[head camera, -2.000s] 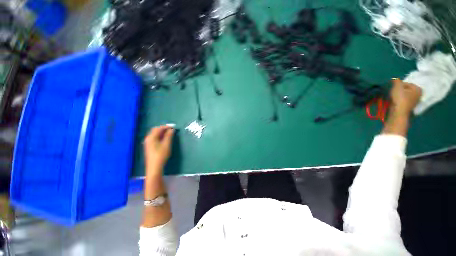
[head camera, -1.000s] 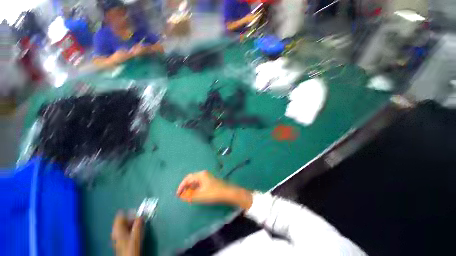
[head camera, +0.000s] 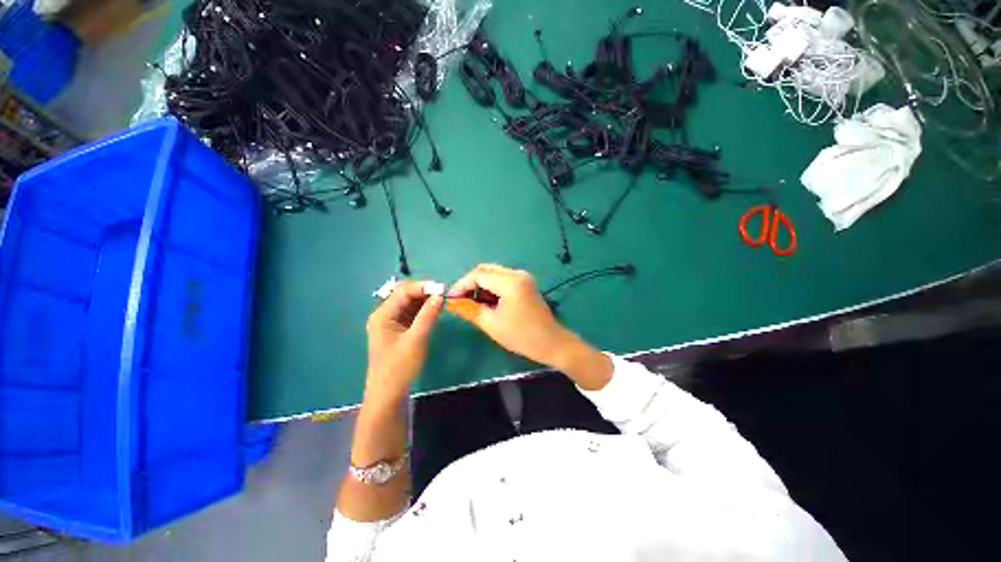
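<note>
My left hand (head camera: 403, 325) pinches a small white part (head camera: 435, 289) between thumb and fingers. My right hand (head camera: 514, 312) is beside it and holds a black cable near its end, which meets the white part. A black cable with a dark plug (head camera: 623, 269) runs out behind my right hand onto the table. An orange patch (head camera: 465, 308) shows at my right thumb and index finger. A small pile of white parts (head camera: 385, 288) lies just left of my left fingers, partly hidden by them.
A large heap of black cables (head camera: 302, 82) lies upper left on clear plastic. A smaller spread of black cables (head camera: 615, 115) is upper centre. A blue tote (head camera: 137, 329) stands left. Red-orange scissors (head camera: 768, 228), white cloth (head camera: 867, 165) and white cables (head camera: 807, 55) are at right.
My right hand has come from the scissors at right to my left hand, now with a black cable. The view swung toward other people and back down to the table.
</note>
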